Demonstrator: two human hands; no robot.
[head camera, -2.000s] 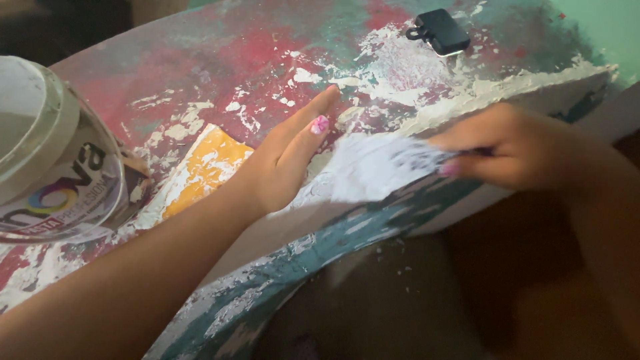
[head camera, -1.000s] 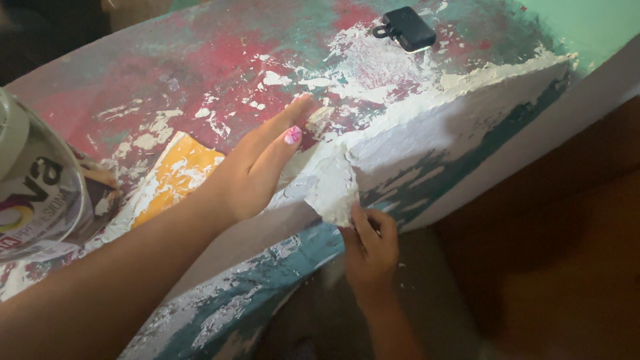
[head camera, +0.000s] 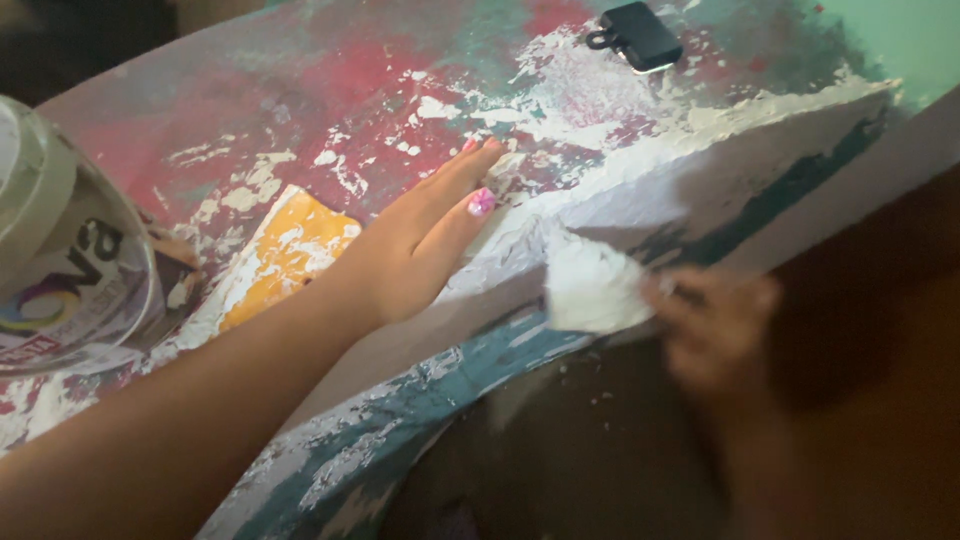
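My left hand (head camera: 420, 240) lies spread on the painted tabletop (head camera: 262, 82), close to its edge, and holds nothing. My right hand (head camera: 712, 322), blurred, grips a spatula (head camera: 592, 281) whose blade is coated in white paste. The blade touches the side face just below the tabletop's edge. Thick white paste (head camera: 652, 157) runs along that edge. Smears of it cover part of the teal side band (head camera: 480, 360). Left of my left hand lies a yellow sheet (head camera: 289, 255) spattered with white, partly behind my forearm.
A clear plastic tub (head camera: 67, 255) bearing writing stands at the left on the tabletop. Near the back right lies a small black case with a loop (head camera: 641, 37). A pale green wall (head camera: 915, 45) meets the tabletop's far right end. Dark floor shows below the edge.
My right hand was farther right along the edge two seconds ago, then came left and low; now it is right of the blade, which has turned. My left hand remains on the tabletop.
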